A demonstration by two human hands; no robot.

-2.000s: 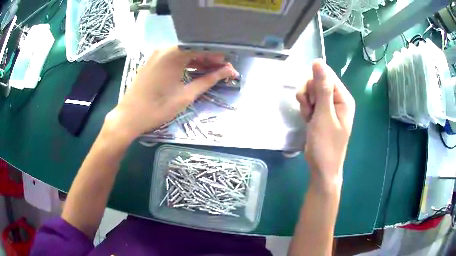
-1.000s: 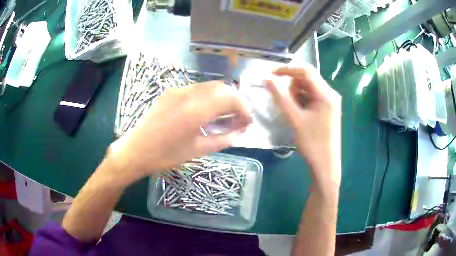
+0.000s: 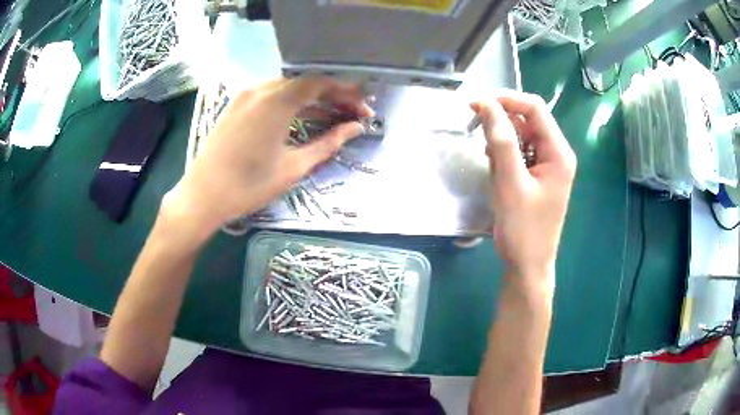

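Observation:
My left hand [image 3: 243, 162] reaches over the metal tray [image 3: 438, 219], its thumb and fingertips at the small dark fixture [image 3: 371, 128] under the press head [image 3: 373, 40]. Whether a pin is between those fingertips cannot be told. My right hand [image 3: 531, 182] is over the tray's right side and pinches a slim metal pin [image 3: 475, 122] between thumb and finger. More small shiny pieces show inside its curled fingers. Loose pins [image 3: 307, 201] lie in the tray, partly hidden by my left hand. A clear box of pins [image 3: 337, 296] stands nearest my body.
A rear-left box [image 3: 148, 40] and a rear-right box [image 3: 545, 14] hold pins. A flat black object with a white stripe [image 3: 132, 154] lies left of the tray. Clear plastic boxes or lids [image 3: 673, 126] stand in a row at right, near cables.
My left hand has moved back from the tray's front to the fixture. My right hand has moved slightly right, and a pin now shows at its fingertips.

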